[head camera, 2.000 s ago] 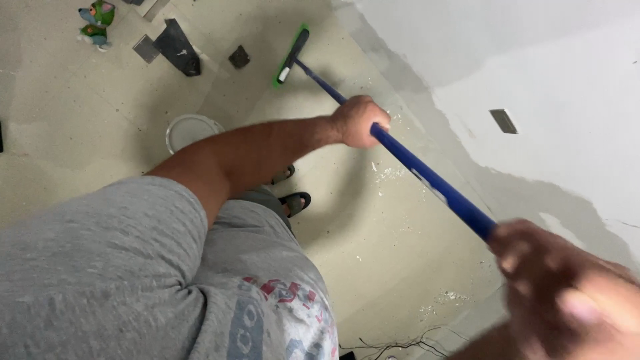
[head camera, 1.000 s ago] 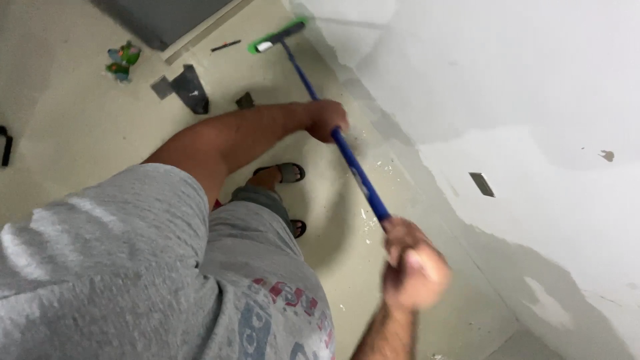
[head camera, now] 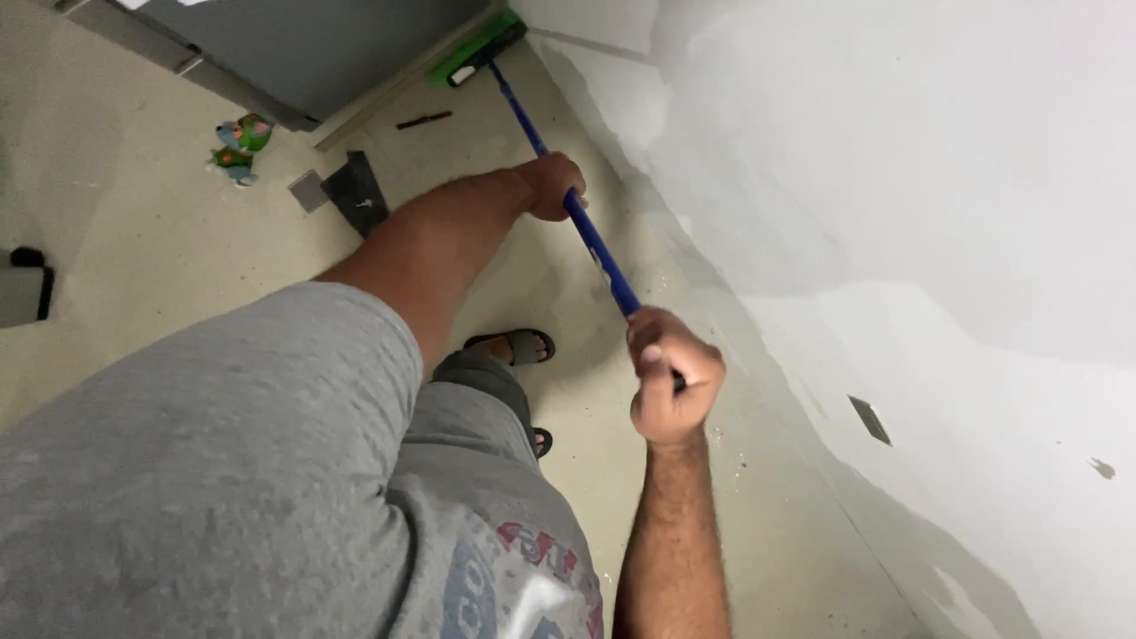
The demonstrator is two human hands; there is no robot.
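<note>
A blue broom handle [head camera: 596,244] slants from the upper middle of the view down to the right. My left hand [head camera: 557,186] is closed around its middle part. The handle's near end is gripped by my right hand [head camera: 676,377], and a dark tip shows between the fingers. At the far end, the broom head [head camera: 479,51], green and black with a pale patch, lies at the floor's corner, beside the white wall [head camera: 887,177] and the base of a grey panel. Small white crumbs of debris are scattered on the floor near my right hand.
Left of the broom lie a thin dark stick-like thing [head camera: 424,120], a dark flat piece [head camera: 357,193], a small grey square [head camera: 309,191] and a colourful toy figure [head camera: 238,146]. A grey panel-like piece [head camera: 328,44] stands at the top. The wall holds a recessed plate [head camera: 869,420].
Both hands have swung the handle to a steeper slant, and the broom head has moved along the floor into the corner by the grey panel. The view has shifted too.
</note>
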